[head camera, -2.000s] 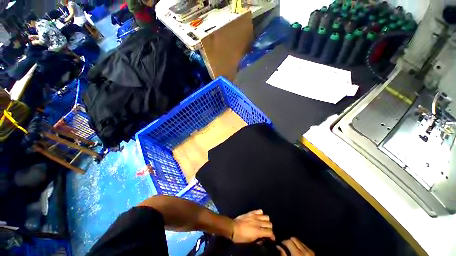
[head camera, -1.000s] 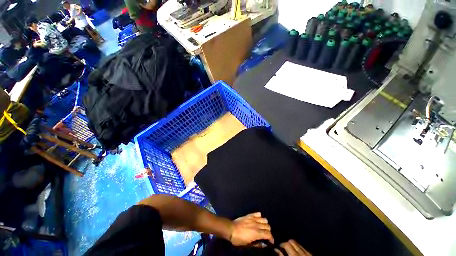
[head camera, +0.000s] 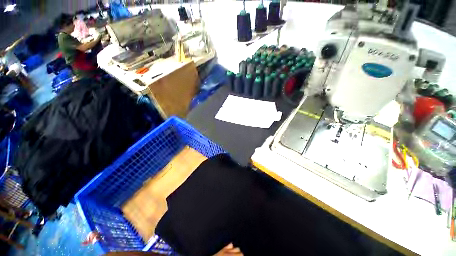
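Observation:
A black garment (head camera: 240, 210) lies spread over my lap and over the right edge of a blue plastic crate (head camera: 175, 122). My left hand (head camera: 229, 250) is at the bottom edge of the picture, mostly cut off, at the cloth; whether it grips is hidden. My right hand is out of the picture. The sewing machine (head camera: 372, 75), cream with a blue oval badge, stands on the white table to the right. Its clamp plates (head camera: 345, 145) show below the head with no cloth on them.
A black garment pile (head camera: 75, 140) stands left of the crate. A white paper sheet (head camera: 247, 111) and dark thread cones (head camera: 262, 82) are left of the machine. A control panel (head camera: 442, 130) and red-handled snips (head camera: 398, 155) are at right. A person (head camera: 72, 47) sits at back left.
The view has swung up and right, so the machine head and control panel now show. My left hand is now mostly cut off and my right hand has left the picture.

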